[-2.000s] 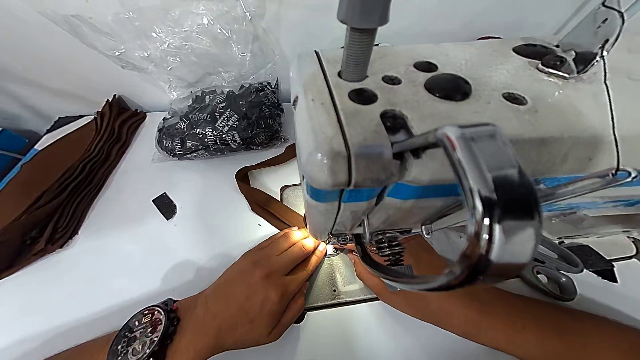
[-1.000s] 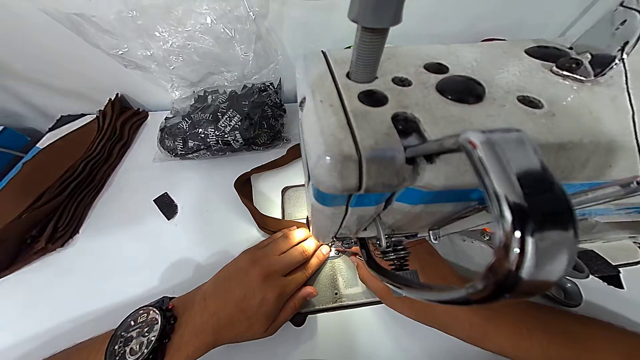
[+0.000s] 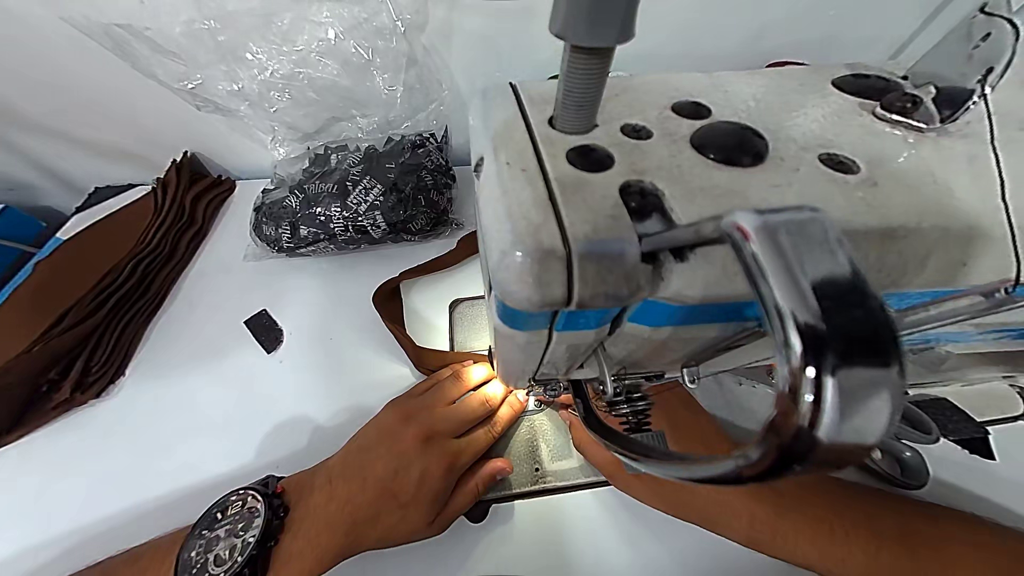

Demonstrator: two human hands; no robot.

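Note:
My left hand (image 3: 424, 452) lies flat, palm down, at the left of the needle area of a sewing machine (image 3: 624, 200), its fingertips lit by the lamp. Under and behind those fingers runs a brown fabric strip (image 3: 392, 312), looped on the white table. My right hand (image 3: 592, 432) reaches in from the right beneath the chrome lever, its fingertips close to the presser foot (image 3: 548, 390). Most of that hand is hidden by the machine, and whether it pinches the strip cannot be told. The metal needle plate (image 3: 536, 456) shows between both hands.
A clear plastic bag of black woven labels (image 3: 356, 196) lies behind on the left. Folded brown fabric pieces (image 3: 104, 296) are stacked at the far left. A small black scrap (image 3: 264, 330) rests on the table. Scissors handles (image 3: 904, 464) and a dark piece (image 3: 952, 424) lie at the right.

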